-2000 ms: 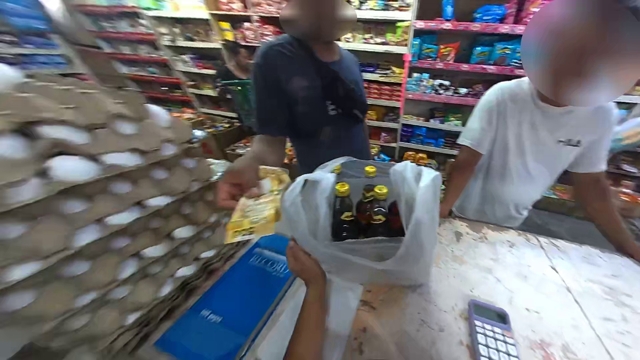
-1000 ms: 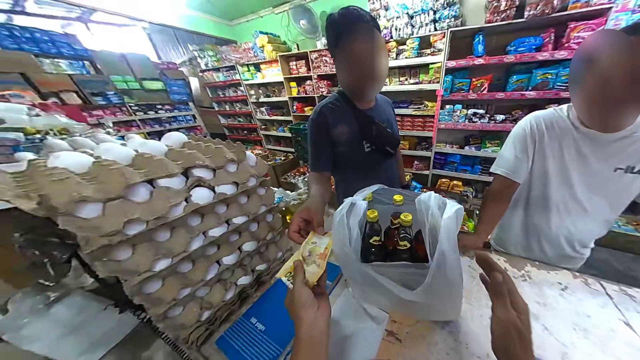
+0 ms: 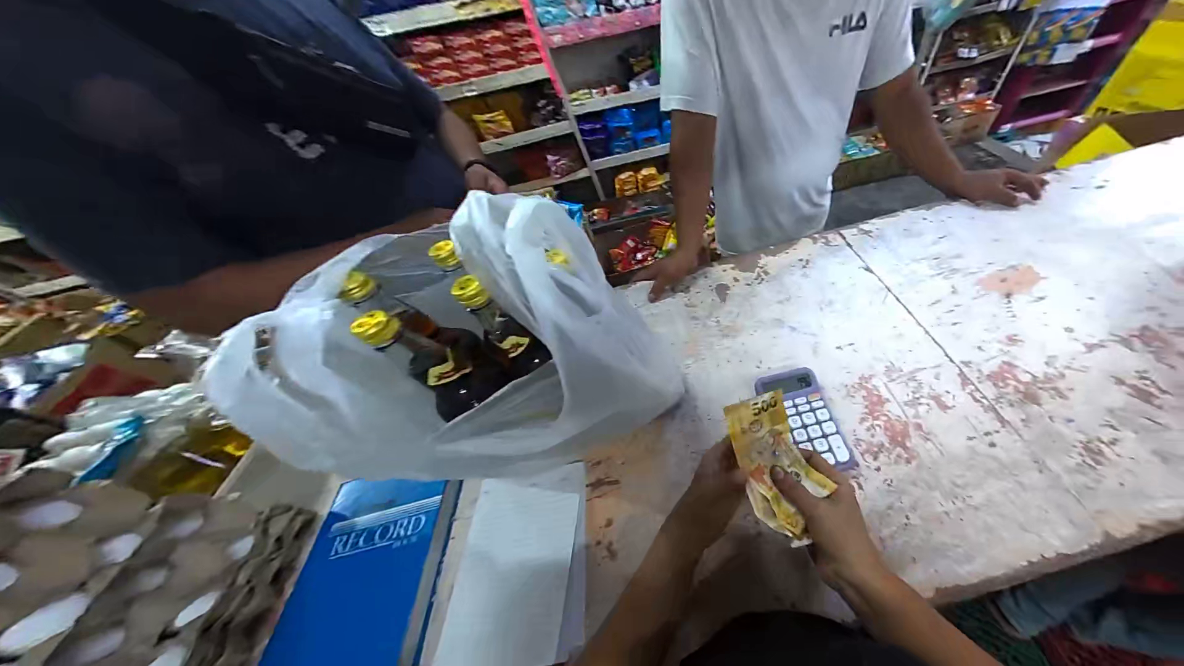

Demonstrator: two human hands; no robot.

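Observation:
Yellow banknotes [image 3: 770, 453] are held between my two hands above the worn counter, partly over a purple calculator [image 3: 814, 421]. My left hand [image 3: 717, 495] grips their left side. My right hand [image 3: 828, 509] pinches them from the right, its thumb on top. Left of my hands stands a white plastic bag [image 3: 610, 370], open at the top, with several dark bottles [image 3: 462, 370] with yellow caps inside. Below the bag lie a blue record book [image 3: 361, 573] and white paper sheets [image 3: 509, 564].
Egg trays [image 3: 139, 564] are stacked at the lower left. A person in a dark shirt [image 3: 231, 139] stands behind the bag. Another in a white shirt [image 3: 777, 111] rests both hands on the counter's [image 3: 999, 324] far edge. Stocked shelves [image 3: 509, 139] stand behind them.
The other person's hand has let go of the banknotes, which are now in both my hands. My right hand, empty a second ago, has come onto them. The view has tilted down and right.

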